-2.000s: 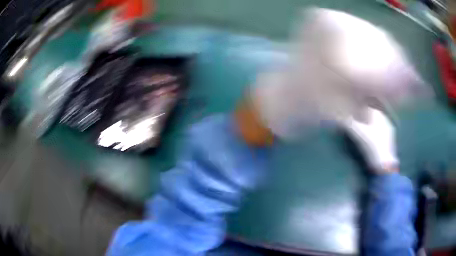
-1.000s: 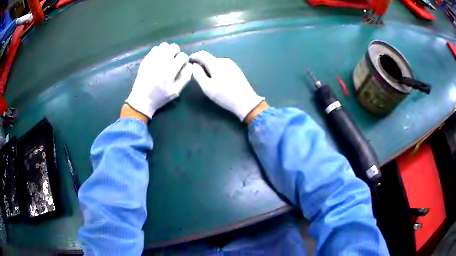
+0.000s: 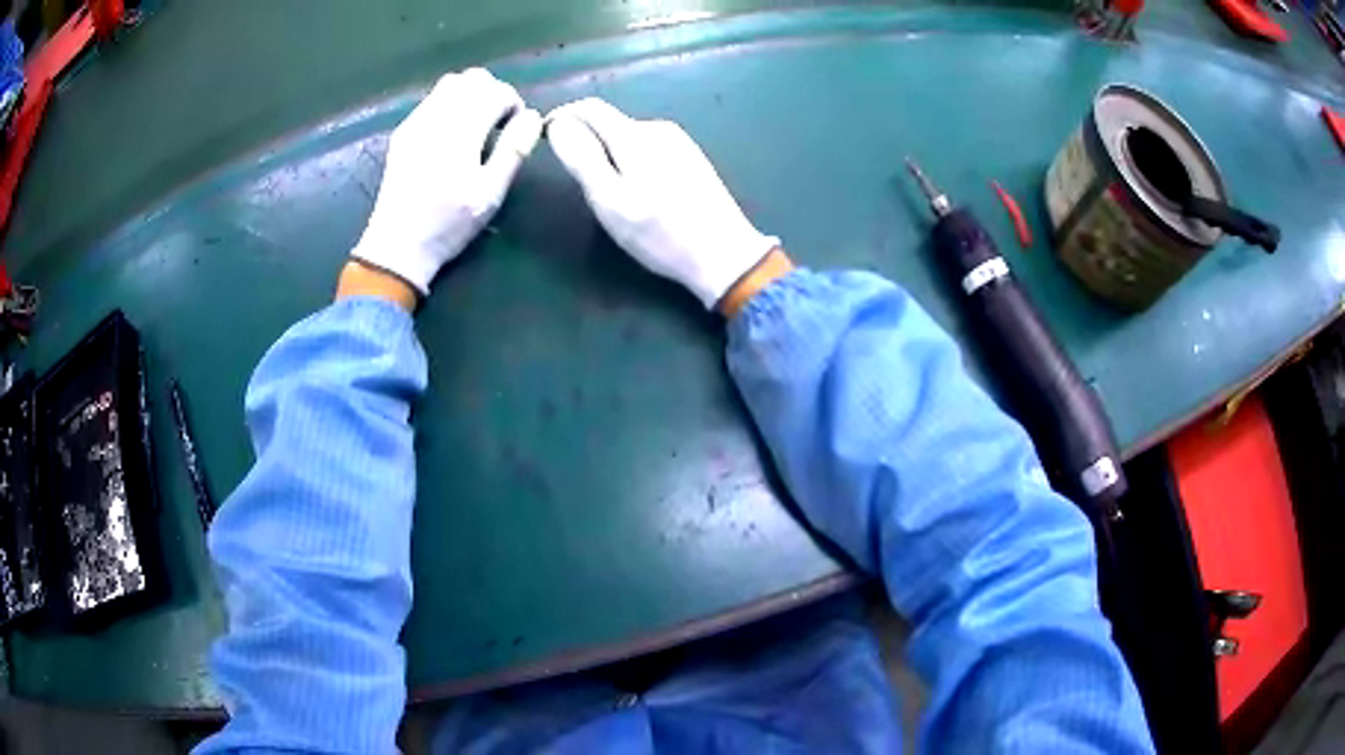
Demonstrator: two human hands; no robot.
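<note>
My left hand (image 3: 450, 177), in a white knit glove, is over the green bench mat (image 3: 590, 443) at upper centre, fingers curled. My right hand (image 3: 657, 192), also in a white glove, is just to its right, with thumb and forefinger close together. The fingertips of both hands meet or nearly meet. Whether anything small is between them cannot be made out. The electric screwdriver (image 3: 1033, 354) lies on the mat to the right of my right arm, bit pointing away from me.
A black parts tray (image 3: 96, 472) with silvery pieces is at left, with a thin dark stick (image 3: 192, 450) beside it. An open tin (image 3: 1128, 199) with a dark handle stands at right, near a small red strip (image 3: 1012, 214). A red-and-black box (image 3: 1239, 546) is at lower right.
The blurred view has steadied. Since one second ago both hands have shifted slightly up in view, still fingertip to fingertip. The screwdriver and tin lie as before.
</note>
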